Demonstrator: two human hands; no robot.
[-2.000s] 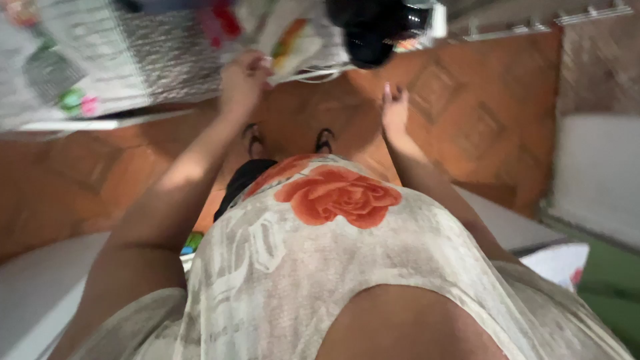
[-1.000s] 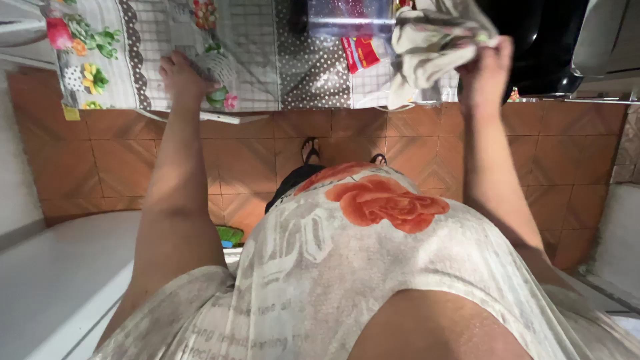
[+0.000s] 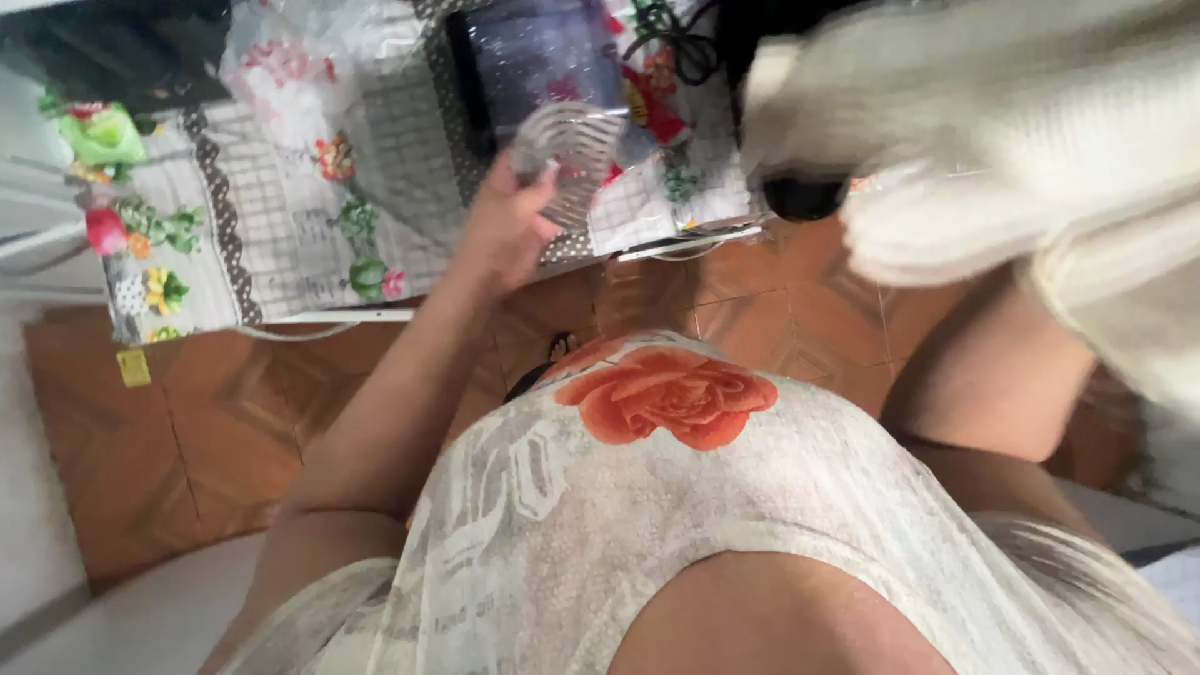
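My left hand has its fingers around a clear ribbed dish or cup, which it holds above the near part of the cloth-covered table. A pale cloth, blurred by motion, fills the upper right, in front of my right forearm. My right hand is hidden behind or within this cloth, so its grip does not show. Just beyond the ribbed item lies a clear plastic container with a dark edge.
A patterned tablecloth covers the table. On it are a plastic bag, a red packet, a green packet and a coiled black cable. A black rounded object stands at the right.
My left hand has gone from resting on the tablecloth to holding the clear ribbed item further right. The cloth at my right hand is raised closer to the camera.
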